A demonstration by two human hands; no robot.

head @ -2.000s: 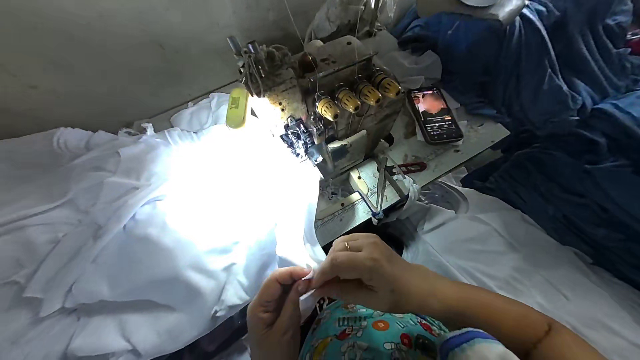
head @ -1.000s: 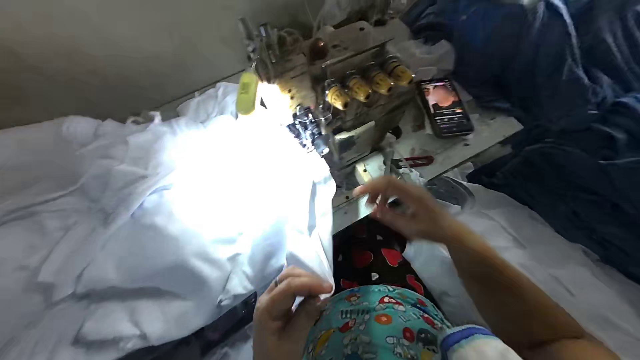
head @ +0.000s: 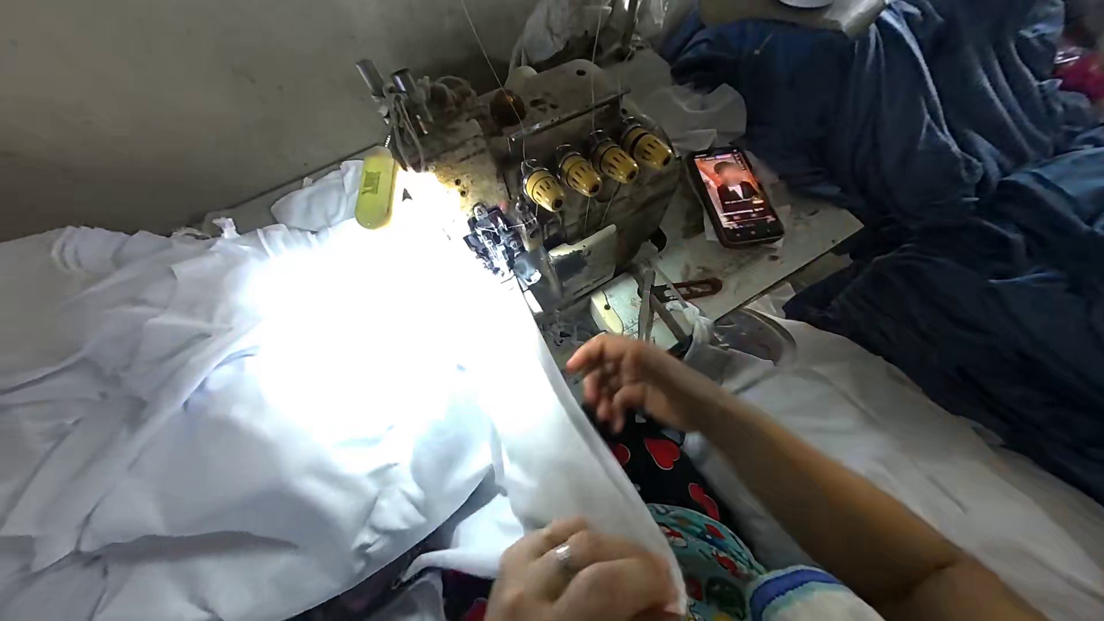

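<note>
My left hand [head: 586, 573], with a ring on a finger, is closed on the near edge of the white fabric [head: 552, 466]. That fabric runs from the hand up to the needle area of an overlock sewing machine [head: 569, 164], where a bright lamp washes it out. My right hand [head: 625, 379] is raised to the right of the fabric edge, fingers apart and slightly blurred, with nothing visible in it. Just above it, metal scissors or tweezers [head: 647, 306] lie by the machine base; which of the two I cannot tell.
A phone with a lit screen [head: 736, 194] lies right of the machine, near a red-handled tool [head: 697, 289]. Dark blue fabric [head: 966, 285] is heaped at the right, more white fabric [head: 906, 431] below it. A yellow-green tag [head: 376, 188] hangs left of the needle area.
Two seconds ago both hands were together at the fabric edge. The right hand has since come away from it, up toward the machine. The left hand stays at the fabric, now with its back showing.
</note>
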